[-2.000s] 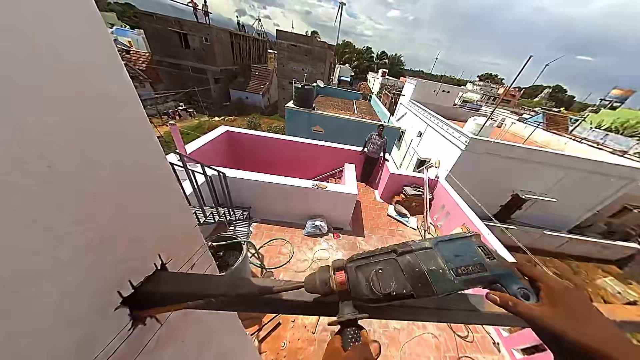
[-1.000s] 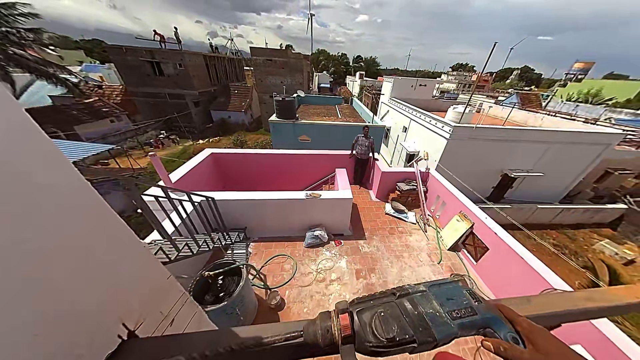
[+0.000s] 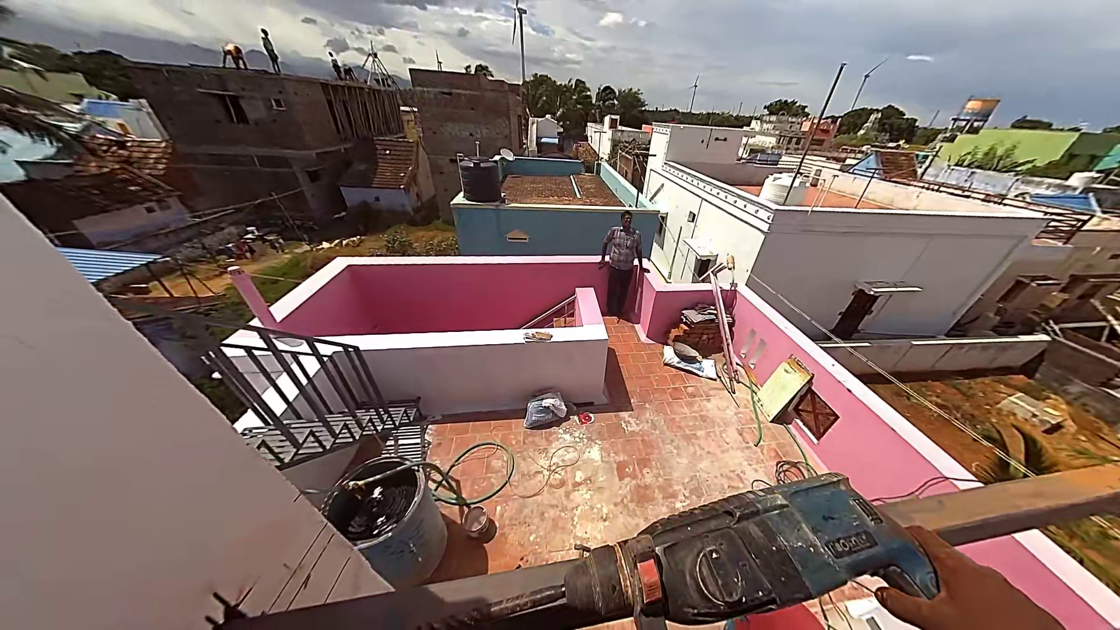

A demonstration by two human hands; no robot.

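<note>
A blue and black rotary hammer drill lies lengthwise across the lower right, its chuck and bit pointing left along a long metal beam. My right hand is wrapped around the drill's rear handle at the lower right. Only the top of the side handle's collar shows at the bottom edge; my left hand is out of the frame. The beam runs from the right edge behind the drill toward the white wall at the left, where rebar ends stick out.
Below lies a tiled terrace with a drum, a green hose and a plastic bag. A metal stair railing stands at left. A person stands by the pink parapet.
The view has swung upward, showing more of the rooftops. The drill now sits lower in view. My left hand, on the side handle two seconds ago, has dropped out of sight.
</note>
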